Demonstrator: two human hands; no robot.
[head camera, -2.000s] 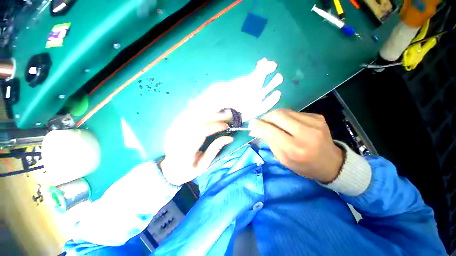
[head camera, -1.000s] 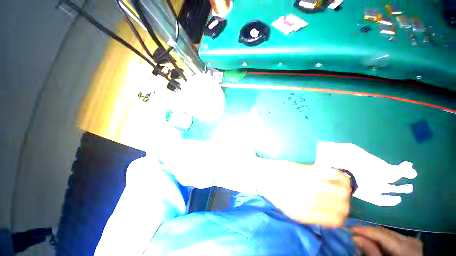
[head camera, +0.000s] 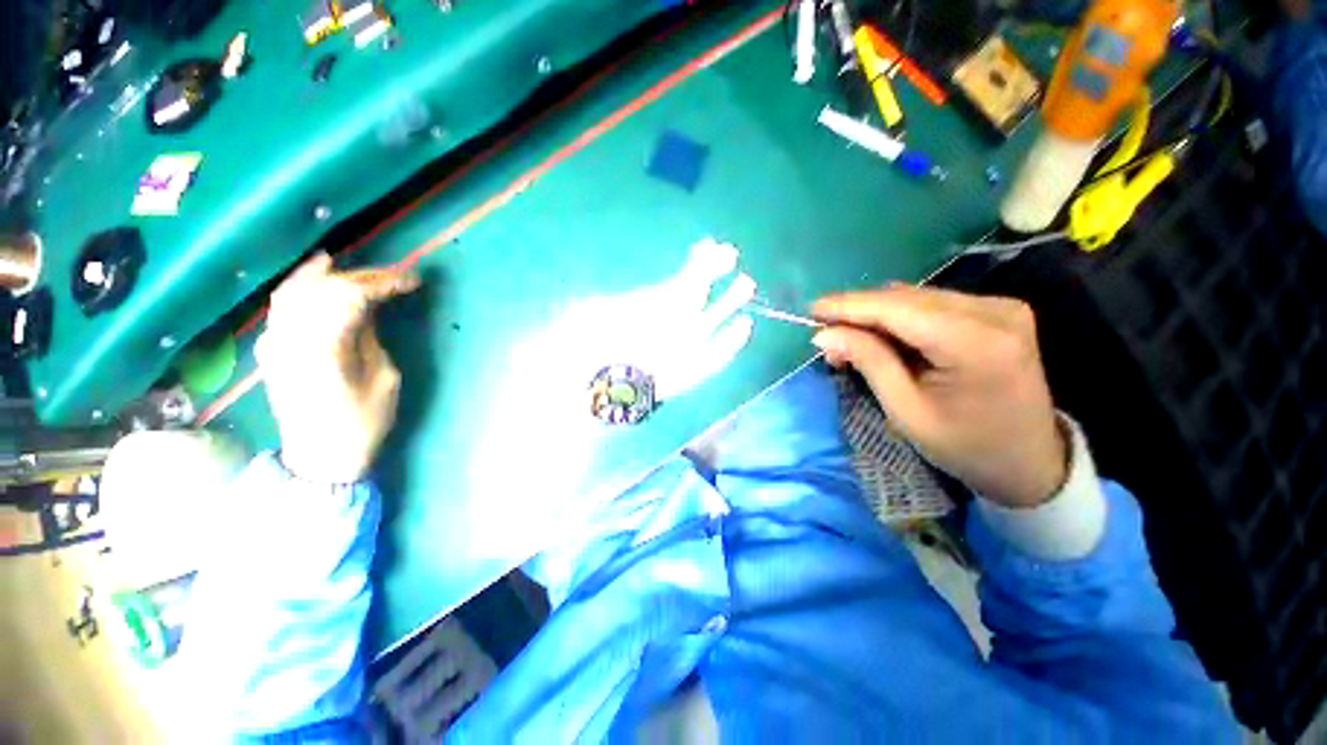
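Note:
The round circuit board assembly (head camera: 622, 395), dark-rimmed with a pale greenish centre, lies on the glaring white area of the work glove (head camera: 702, 317); glare hides the glove's lower edge. My left hand (head camera: 332, 364) is away from it, at the left over the green mat near the orange-red strip, fingers apart, with nothing visible in it. My right hand (head camera: 953, 371) is to the right of the assembly at the bench's front edge. It pinches thin silver tweezers (head camera: 786, 315) whose tip points left over the glove's fingers.
An orange-and-beige tool (head camera: 1099, 73) and yellow-handled cutters (head camera: 1118, 204) lie at the upper right, by a blue-white syringe-like stick (head camera: 862, 134) and a pen (head camera: 879, 76). The raised green shelf (head camera: 364, 160) holds dark round parts. A white roll (head camera: 172, 502) stands at left.
My left hand has let go of the dark round assembly, which now lies on the glove, and has moved left. My right hand with the tweezers now shows apart from it. The camera view has swung around.

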